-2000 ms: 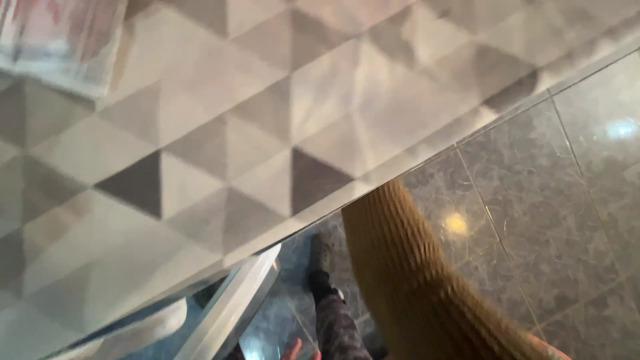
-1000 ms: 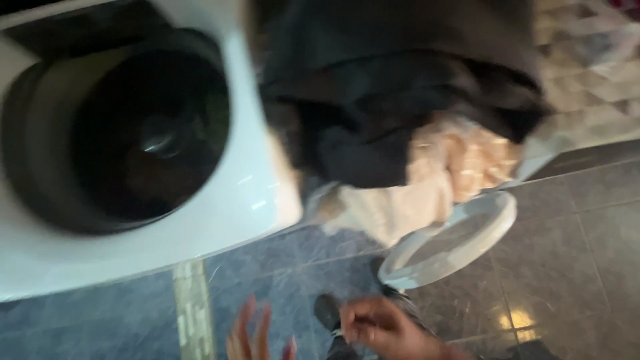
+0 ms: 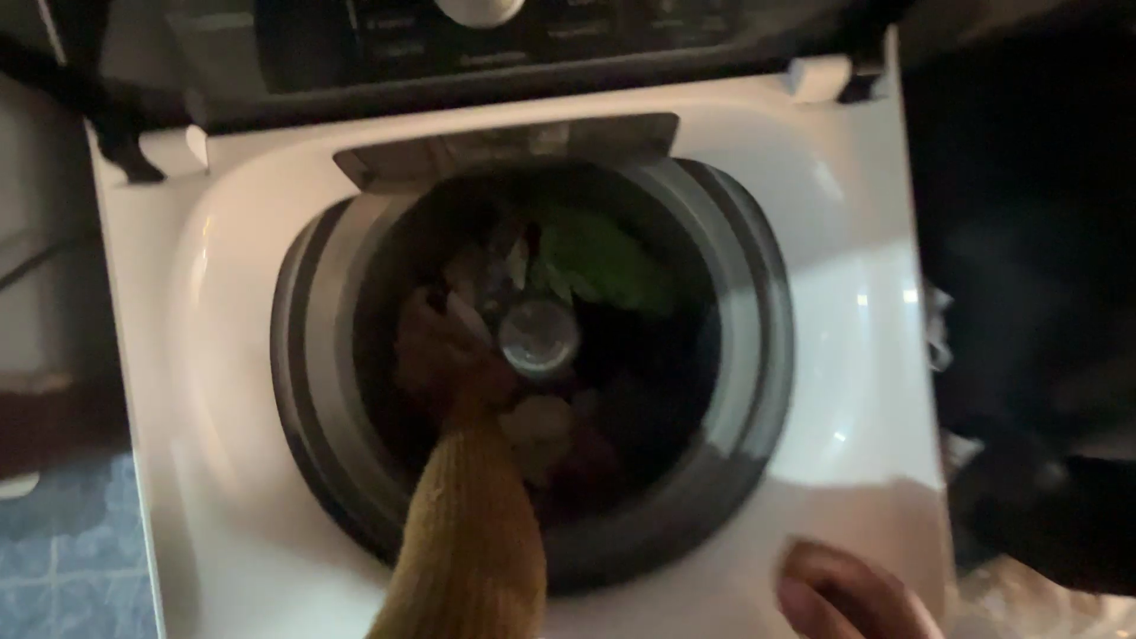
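Observation:
A white top-loading washing machine fills the view, its lid raised. Inside the dark drum lie clothes: a green garment at the back, a reddish-brown one at the left and a pale one near the front, around a round agitator cap. My left arm, in a mustard ribbed sleeve, reaches down into the drum. My left hand is dim and blurred among the clothes, so its grip cannot be made out. My right hand is over the machine's front right rim, fingers curled, blurred, with nothing visible in it.
A control panel with a knob runs along the back. Dark cloth hangs or lies to the right, above crumpled translucent material at the lower right. Blue tiled floor shows at the lower left.
The view has swung onto the washing machine. My left hand, in front of the machine a second ago, is down in the drum now. My right hand has come over the machine's front right edge.

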